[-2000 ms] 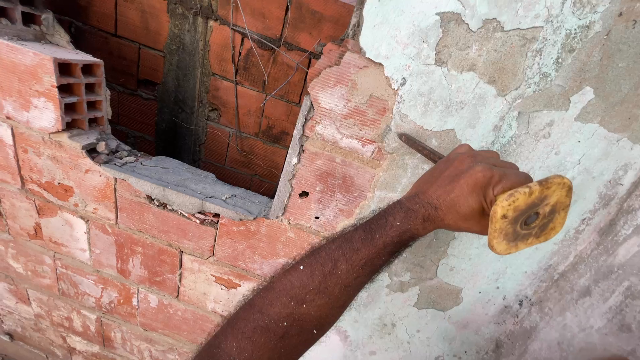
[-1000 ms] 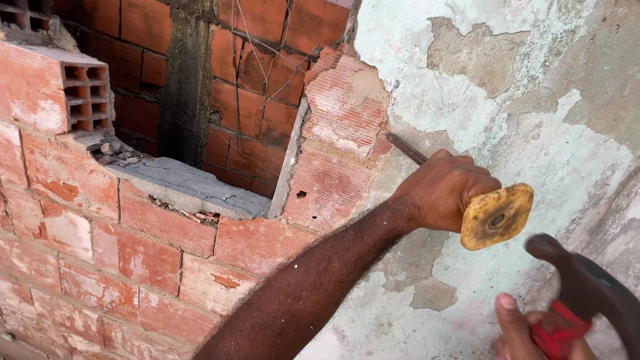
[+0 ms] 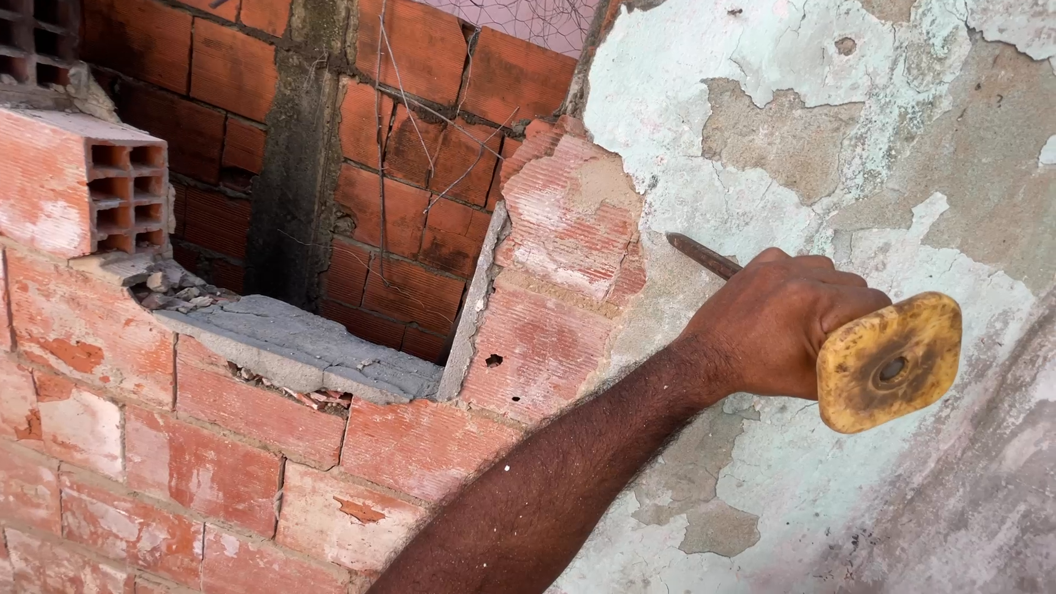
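Observation:
My left hand (image 3: 784,326) is closed around a masonry chisel with a yellow hand guard (image 3: 891,363), which faces me at the hand's right. The dark steel tip (image 3: 689,246) points up and left, at the edge of the pale green, flaking plaster (image 3: 693,190) beside the bared hollow brick (image 3: 569,223). Whether the tip touches the wall cannot be told. My right hand is outside the view, and no hammer shows in this frame.
Left of the chisel, an opening in the brick wall (image 3: 231,462) has a broken mortar sill (image 3: 305,338) with rubble (image 3: 177,289). A hollow clay brick (image 3: 128,198) juts at its left side. Thin wires (image 3: 384,165) hang in front of the brickwork behind.
One second ago my right hand with a red-handled claw hammer was at the lower right; both are out of view now. The chisel tip has moved down and right from the bared brick's edge.

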